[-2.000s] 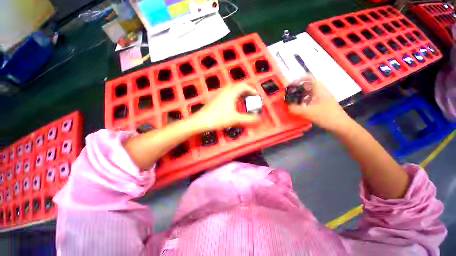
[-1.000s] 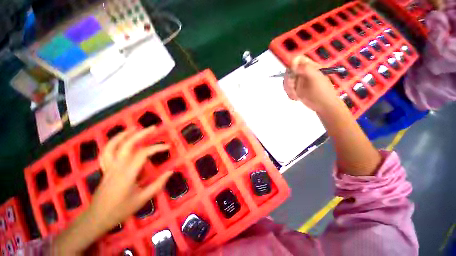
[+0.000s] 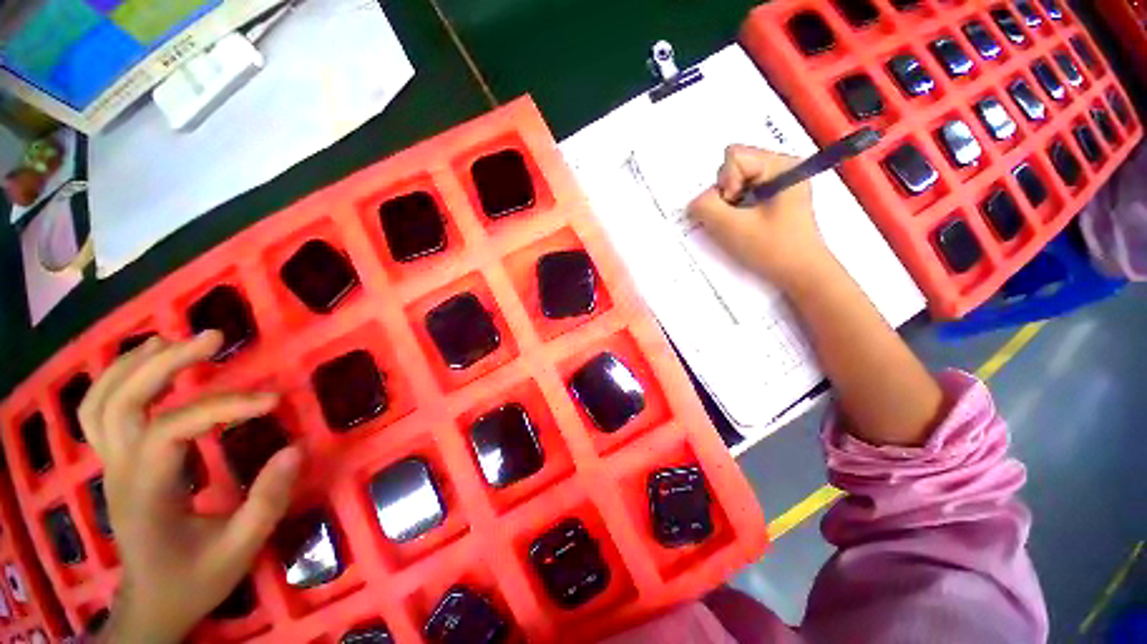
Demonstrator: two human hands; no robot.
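My right hand [image 3: 761, 216] holds a dark pen [image 3: 811, 166] with its tip on the white record sheet [image 3: 720, 296]. The sheet lies on a clipboard with a metal clip [image 3: 674, 73] at its top edge. My left hand [image 3: 176, 472] hovers over the left part of the near red foam tray [image 3: 648, 340], fingers apart and empty. Smartwatch units lie screen side up in the tray's pockets; one at the front right [image 3: 681, 506] shows small lit marks. My left hand hides some pockets.
A second foam tray [image 3: 937, 224] with watches stands right of the clipboard. At the back left are a tester [image 3: 120, 57], a white block [image 3: 208, 82] on a paper sheet [image 3: 296, 120], and a pink slip [image 3: 53, 258]. A blue stool [image 3: 1038, 292] stands at right.
Over two seconds, my left hand has let go of a white-looking piece. My right hand has taken up the pen and come down onto the sheet. The view has moved closer to the tray.
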